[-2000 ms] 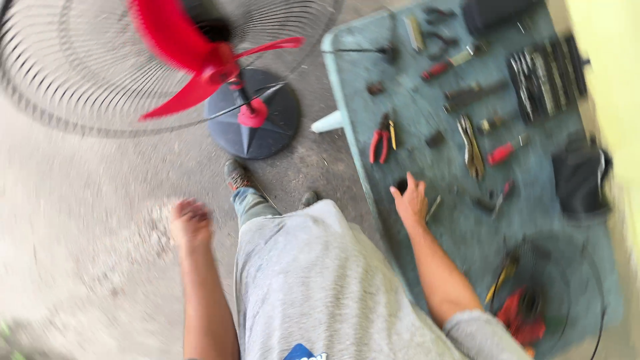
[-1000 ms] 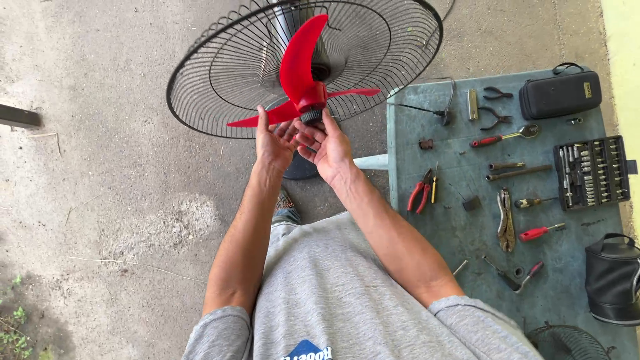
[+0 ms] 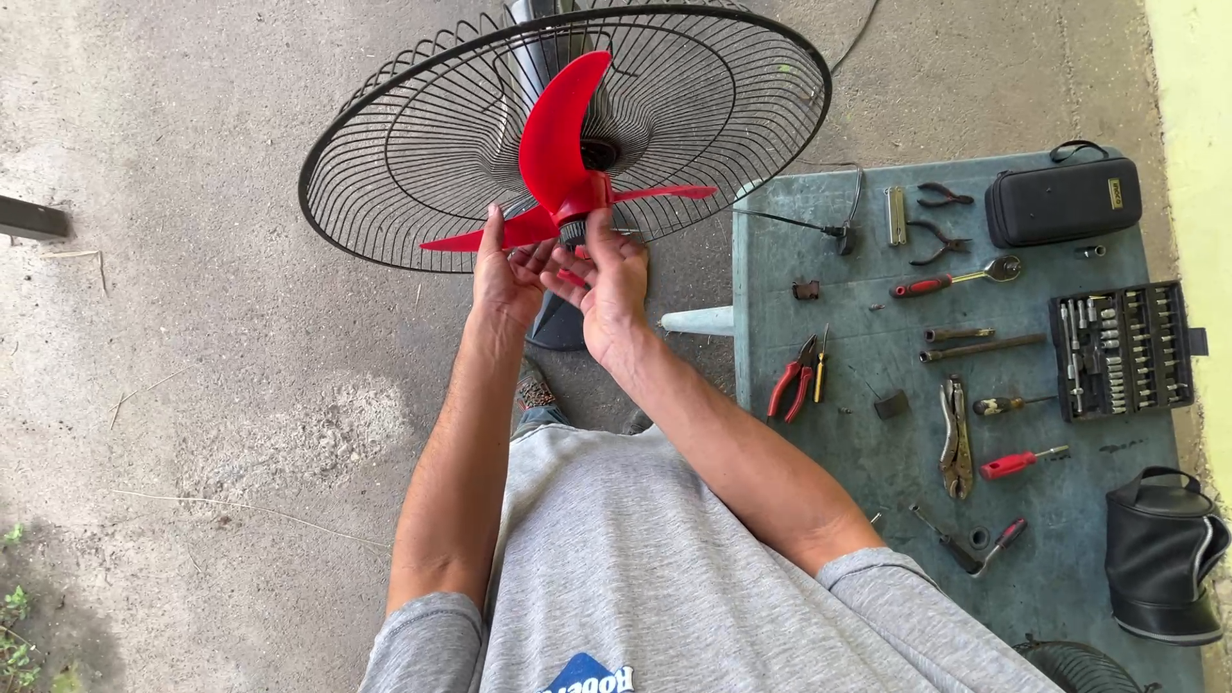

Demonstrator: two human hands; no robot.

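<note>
A stand fan faces me, its red plastic fan blade (image 3: 558, 144) in front of the black wire rear grille (image 3: 414, 144). At the middle of the blade sits a black ribbed cap (image 3: 573, 234). My right hand (image 3: 614, 284) has its thumb at this cap, its other fingers spread below. On the left, my left hand (image 3: 510, 274) has its thumb up against the lower left blade and its fingers curled near the cap. How firmly either hand grips is hard to tell. The fan's round base (image 3: 558, 322) is partly hidden behind my hands.
On the right, a green table (image 3: 818, 481) holds red-handled pliers (image 3: 794, 380), a ratchet (image 3: 953, 277), locking pliers (image 3: 955, 438), a screwdriver (image 3: 1020, 462), a socket set (image 3: 1121, 351), a black zip case (image 3: 1064, 197) and a black pouch (image 3: 1160, 558). A power cord lies near the table's corner.
Two seconds ago my right hand was over the table and my left hung apart from the fan. Both have since come to the blade's hub; from one second ago they have barely moved.
</note>
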